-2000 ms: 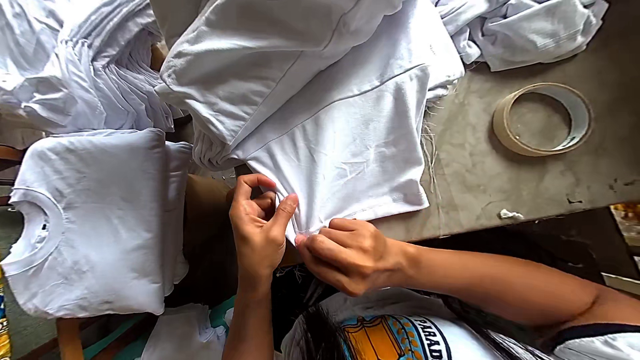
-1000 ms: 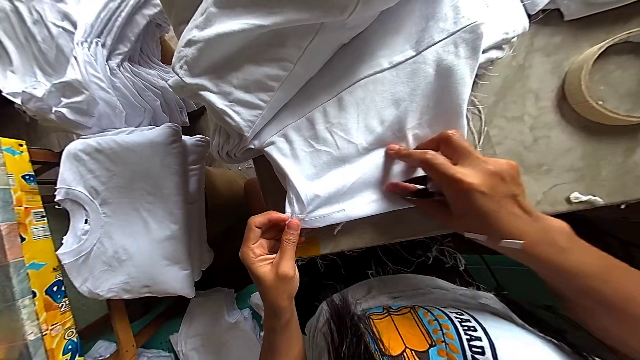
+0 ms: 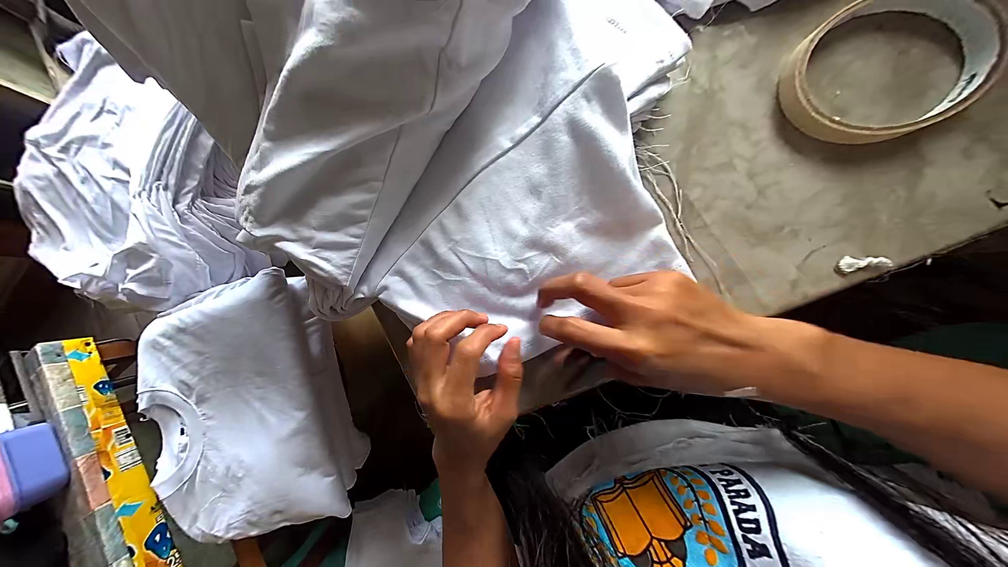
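Observation:
White garments with long seams lie piled over the table's near corner, loose threads hanging at their right side. My left hand is at the lower edge of the top garment, fingers curled and apart, nothing seen between them. To its right, my right hand rests over the same hem with thumb and forefinger parted. Whether its hidden fingers hold the small dark object seen earlier, I cannot tell. A folded white T-shirt with a round neck lies to the left of my left hand.
A roll of tape and a small white scrap of thread are on the grey tabletop at right. Another stack of white shirts stands at upper left. Yellow printed packaging and a purple plastic item are at far left.
Two seconds ago both hands pinched the garment's corner; one second ago only my left hand did. Now its fingers have come apart from the cloth, and my right hand is closer to it.

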